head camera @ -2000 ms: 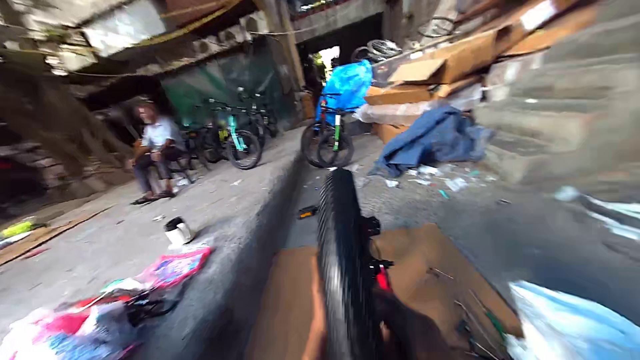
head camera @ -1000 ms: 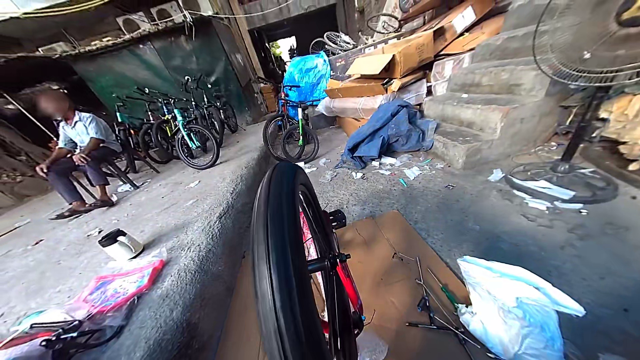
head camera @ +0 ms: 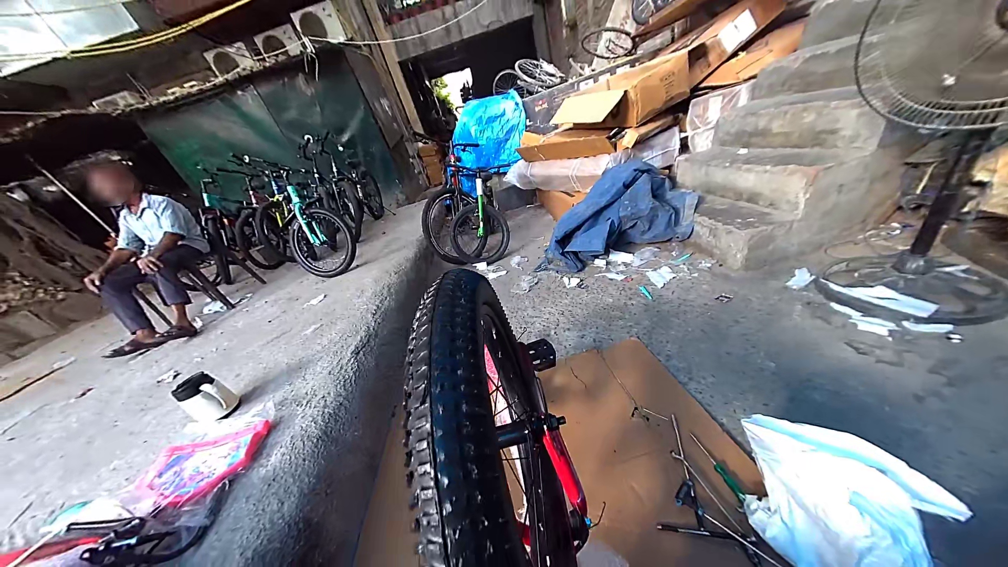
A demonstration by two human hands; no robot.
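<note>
A black knobby bicycle tyre (head camera: 453, 425) stands upright in the lower middle of the head view, close to the camera. To its right are the wheel's spokes and hub, part of a red bicycle frame (head camera: 563, 465) and a black pedal (head camera: 540, 354). Beneath lies a flat cardboard sheet (head camera: 622, 441). Cables and several tools rest on its right part, among them one with a green handle (head camera: 728, 479). Neither my left hand nor my right hand shows in this view, so what they hold or touch cannot be seen.
Left of the wheel runs a raised concrete kerb (head camera: 346, 354) with a white mug (head camera: 206, 396) and a pink plastic packet (head camera: 206, 461). A white plastic bag (head camera: 843, 488) lies right, below a pedestal fan (head camera: 937, 189). A seated person (head camera: 153, 244) is at left, near parked bicycles (head camera: 319, 236).
Two seconds ago hand parts showed low beside the tyre; now none shows. The view has swung, and more spokes and red frame are visible.
</note>
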